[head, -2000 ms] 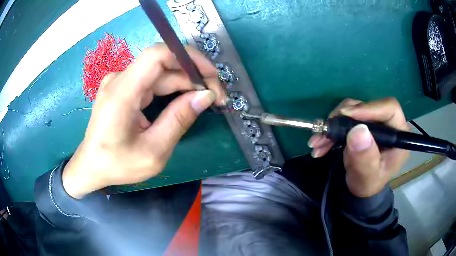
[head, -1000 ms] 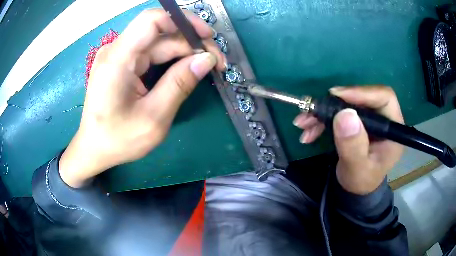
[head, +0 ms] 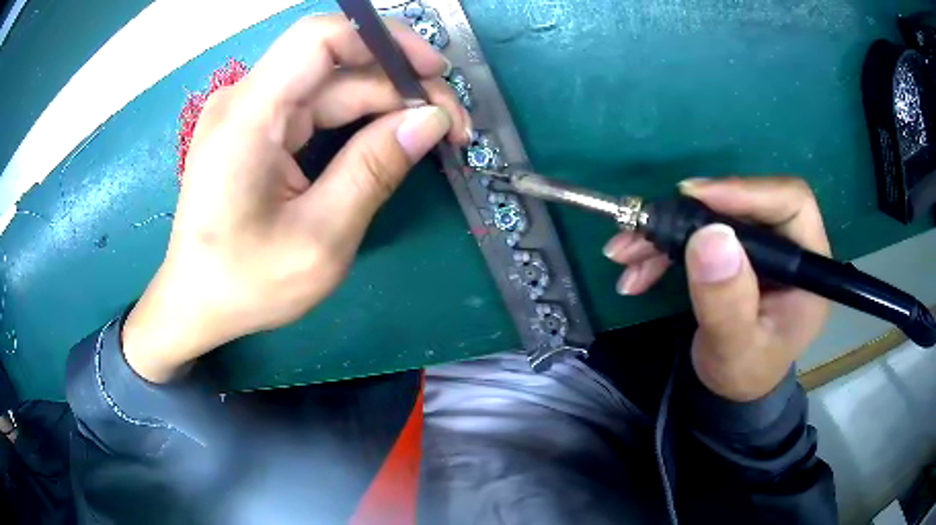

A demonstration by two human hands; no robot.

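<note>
My left hand [head: 277, 205] holds dark flat tweezers [head: 382, 49] at the left edge of the grey metal jig [head: 544, 231]; fingertips hide the tweezer tips. My right hand [head: 754, 277] holds the soldering iron [head: 739, 241] by its black handle. The iron's tip is at the jig, just below a small round silver component [head: 482, 155]. More round components sit in a row along the jig, one [head: 508, 216] just below the tip. A short reddish wire [head: 480, 232] seems to lie at the jig's left edge.
A pile of red wires [head: 191, 115] lies left of the jig, partly hidden by my left hand. A black stand with a speckled tray [head: 907, 113] is at the right edge. A white strip [head: 113, 77] crosses the green mat [head: 657, 92]. My lap is below the bench edge.
Since two seconds ago, the jig has shifted up in view, and both hands have moved up with their tools. The iron tip is beside a component lower in the row. Little differs from one second ago.
</note>
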